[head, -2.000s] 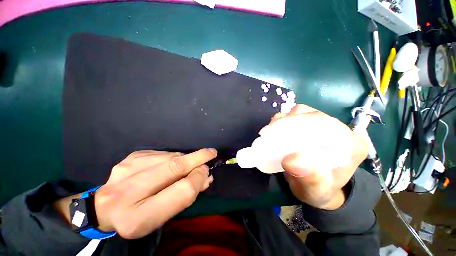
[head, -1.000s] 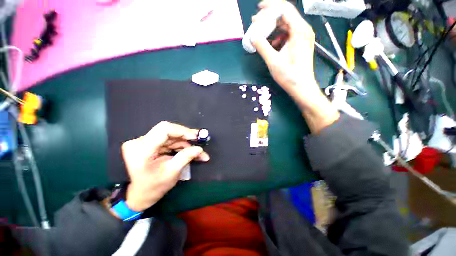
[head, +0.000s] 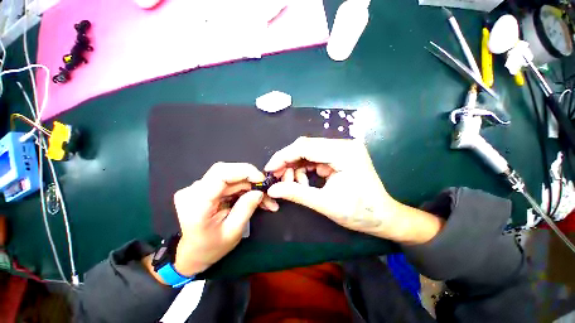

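My left hand and my right hand meet over the black mat. Between their fingertips they pinch a tiny black housing with a small yellow spot; most of it is hidden by the fingers. The white glue bottle lies on the green bench beyond the mat, beside the pink sheet. Tiny white discs are scattered at the mat's upper right corner. A white block is at the mat's top edge.
The pink sheet holds a black cluster of parts. A blue meter and yellow connector are at left. Tweezers, an air blow gun, a gauge and cables are at right. A white box is at top right.
My right hand has let go of the glue bottle and come back from the upper right to meet my left hand at the housing. The bottle now lies on the bench.
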